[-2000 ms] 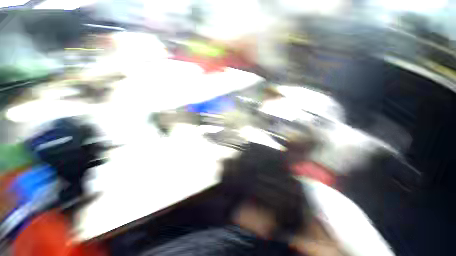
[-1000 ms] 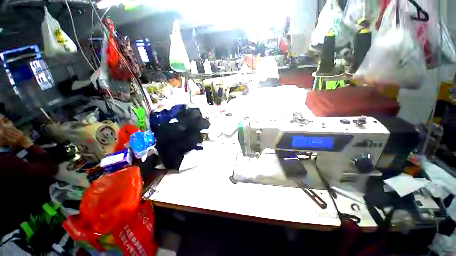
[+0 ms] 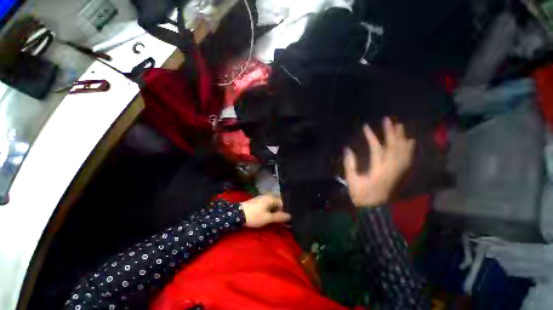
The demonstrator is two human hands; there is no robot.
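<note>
A large pile of black cloth (image 3: 327, 91) lies beside the seat, in the upper middle of the view. A narrow white strip (image 3: 371, 39) shows on its far part. My right hand (image 3: 382, 163) is spread over the pile, fingers apart, slightly blurred. My left hand (image 3: 265, 212) is at the pile's near left edge, fingers bent; whether it pinches the cloth is unclear. Plain red cloth (image 3: 242, 272) covers my lap under my left forearm.
The white table (image 3: 67, 133) curves along the left, with red-handled snips (image 3: 90, 86) and a dark flat object (image 3: 29, 72) on it. Dark red cloth (image 3: 173, 106) hangs at its edge. A grey container-like shape (image 3: 497, 169) and pale cloth are at right.
The view has turned from the sewing machine and table to the black pile on the right. Both my hands are now in view at the pile.
</note>
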